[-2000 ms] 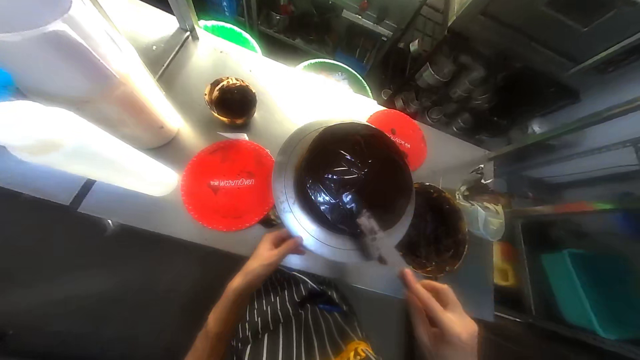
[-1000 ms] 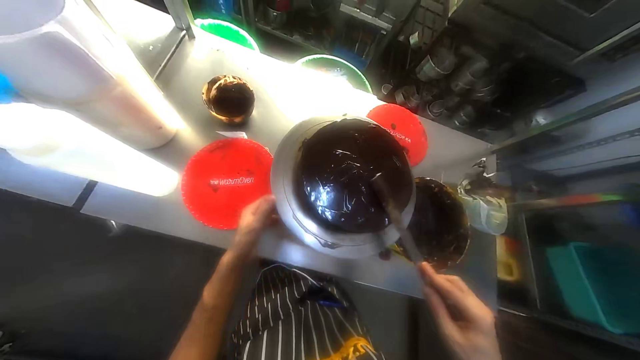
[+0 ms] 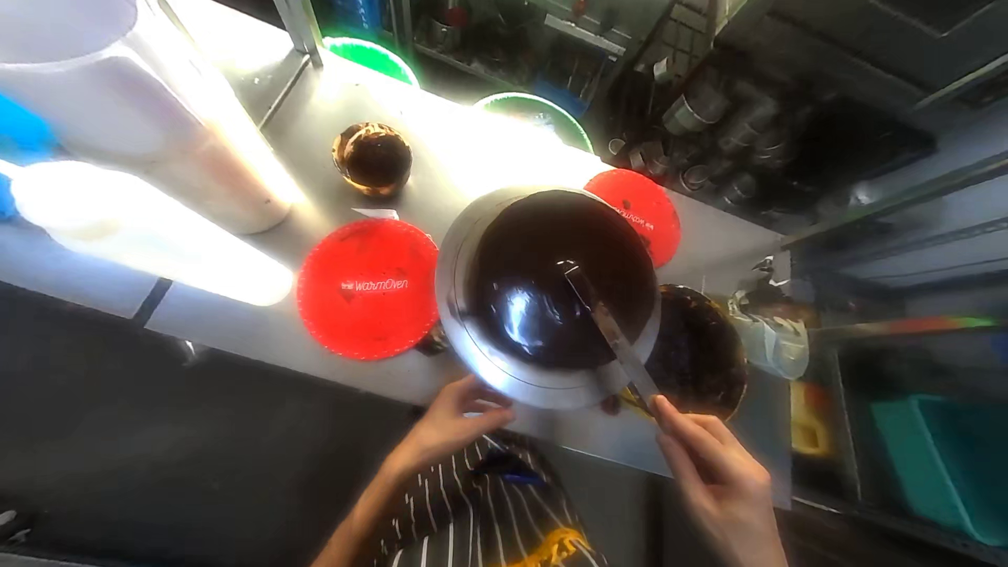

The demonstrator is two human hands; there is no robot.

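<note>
A round cake coated in glossy dark chocolate [image 3: 535, 315] sits on a silver metal turntable [image 3: 492, 370] at the middle of the view. My right hand [image 3: 713, 465], at the lower right, grips a metal palette knife [image 3: 626, 350] whose smeared blade reaches over the cake's top. At the turntable's near edge is my left hand [image 3: 465, 413], with its fingers bent against or just below the rim; whether they touch it is not plain. A bowl of dark chocolate [image 3: 697, 354] stands right of the turntable, partly hidden by it.
Red round cake boards [image 3: 370, 315] [image 3: 650, 216] lie on both sides of the turntable. Behind are a small chocolate-smeared bowl [image 3: 372, 157] and green-rimmed round things [image 3: 543, 102]. A large white container [image 3: 189, 150] and a white bottle [image 3: 150, 228] fill the left. Crumpled plastic [image 3: 780, 346] lies far right.
The palette knife has moved from the cake's near right edge onto its top. My left hand has shifted along the turntable's near edge, to the right of where it was a second ago.
</note>
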